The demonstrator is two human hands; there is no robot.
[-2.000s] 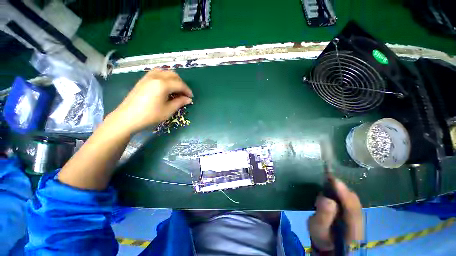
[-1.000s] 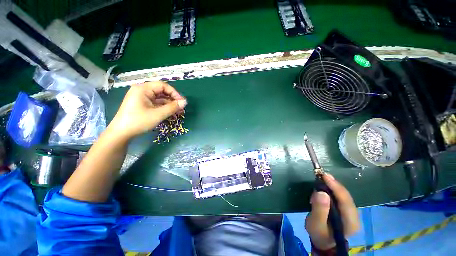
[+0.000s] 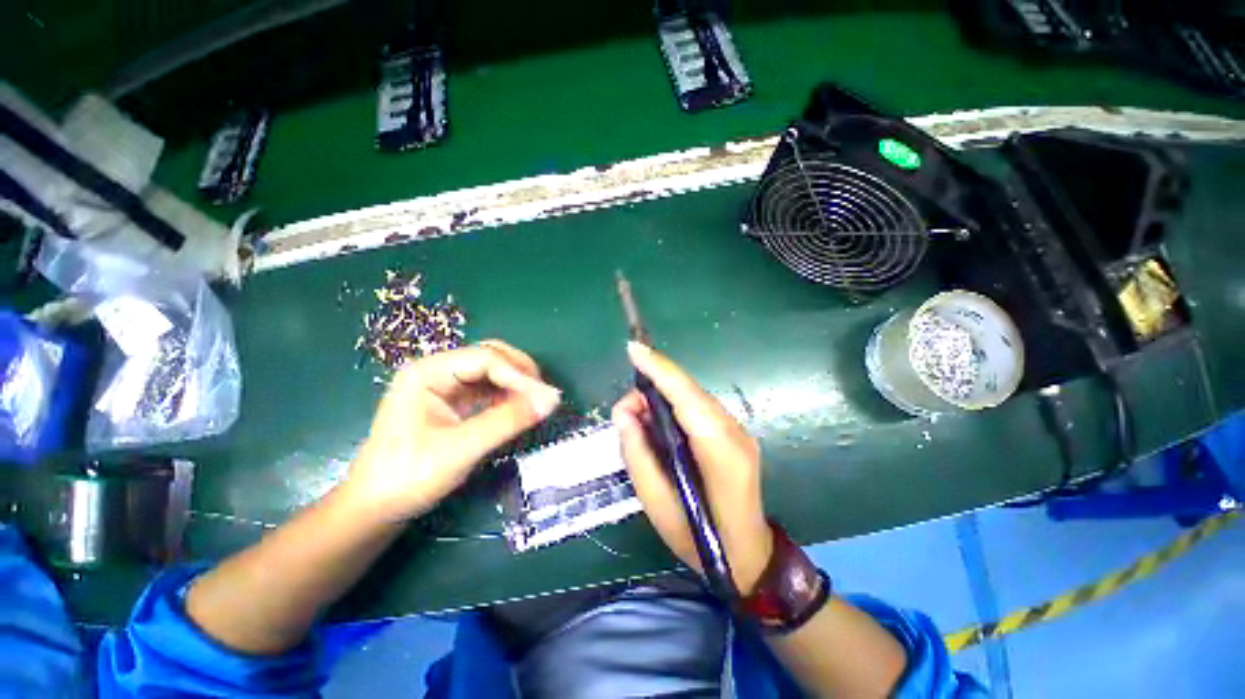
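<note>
My left hand [image 3: 451, 417] is over the left end of the phone assembly, thumb and fingertips drawn together; whether a tiny part is between them cannot be seen. My right hand [image 3: 710, 471] grips the black soldering iron [image 3: 679, 464], its metal tip pointing up and away, above the mat beyond the phone assembly. The phone assembly [image 3: 580, 481] lies flat on the green mat, its right end hidden by my right hand. A loose pile of tiny components [image 3: 407, 325] lies beyond my left hand. A thin solder wire [image 3: 471, 537] reaches the assembly's left end.
A fume fan [image 3: 840, 225] stands at the back right. A solder waste cup [image 3: 963, 352] and black iron stand [image 3: 1079, 273] are at right. A clear parts bag [image 3: 164, 369], blue packet [image 3: 38, 389] and wire reel [image 3: 103, 516] are at left. Phones [image 3: 412, 96] lie on the belt behind the white rail.
My left hand has moved from the component pile toward me, to the phone assembly. My right hand has brought the iron left, over the assembly's right part. The view has shifted right.
</note>
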